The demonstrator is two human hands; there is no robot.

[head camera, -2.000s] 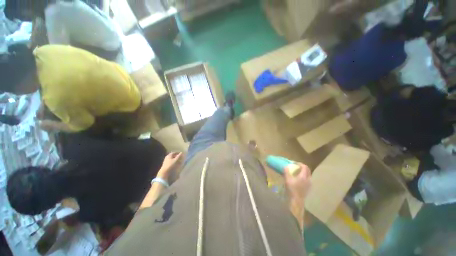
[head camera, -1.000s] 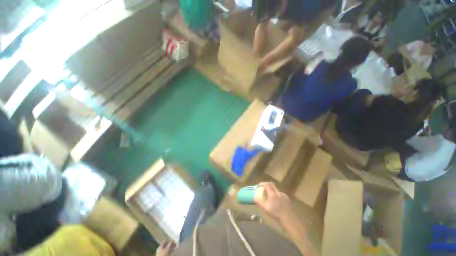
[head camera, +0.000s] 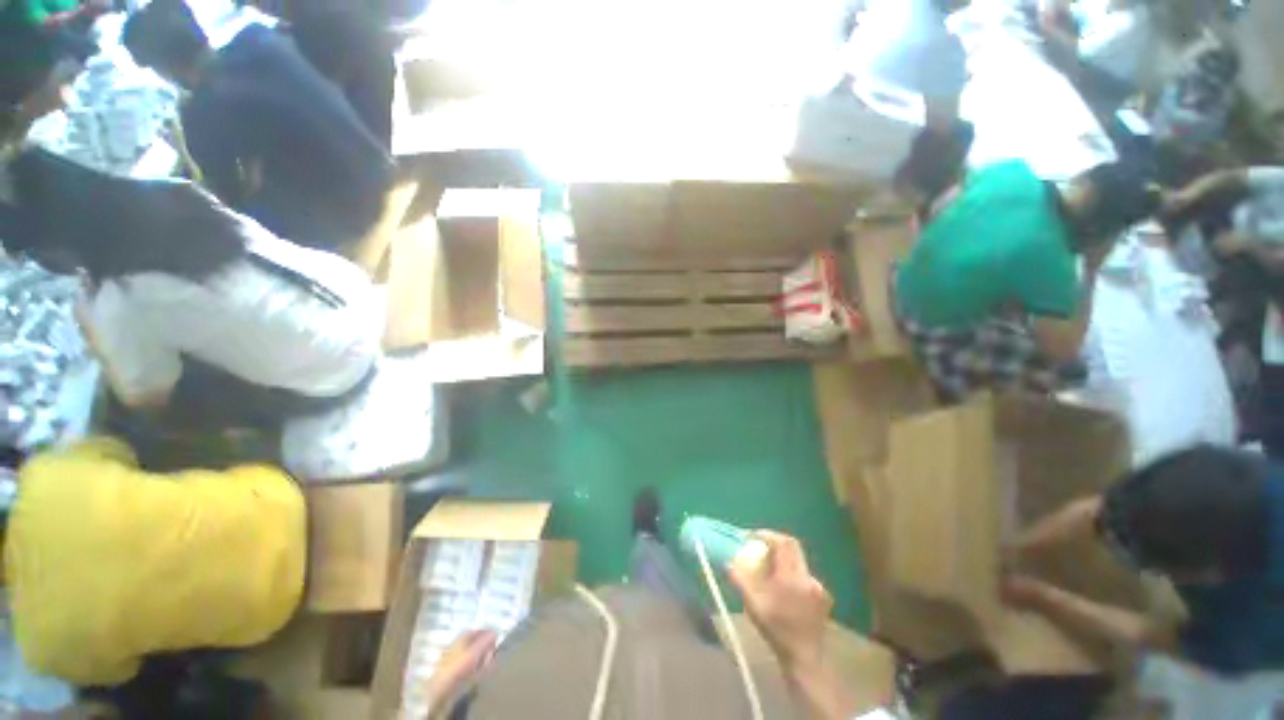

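My right hand (head camera: 789, 594) is closed around the lid end of a pale green flask (head camera: 711, 539) with a cream lid (head camera: 751, 557). The flask is held in front of my body, tilted to the left, above the green floor. My left hand (head camera: 461, 667) is low at the left of my body, partly cut off by my jacket, and overlaps the edge of the carton of small white boxes (head camera: 476, 588). It looks empty, but its fingers are blurred.
A wooden pallet (head camera: 676, 317) with a red-and-white package (head camera: 813, 300) stands ahead on the green floor (head camera: 690, 436). Seated people line both sides. Open cartons stand at the left (head camera: 472, 274) and right (head camera: 936, 485), with a person's arms in the right one.
The view has turned right, bringing the pallet straight ahead. The carton with the blue item has left the view. My right hand still holds the flask, and my left hand shows more fully.
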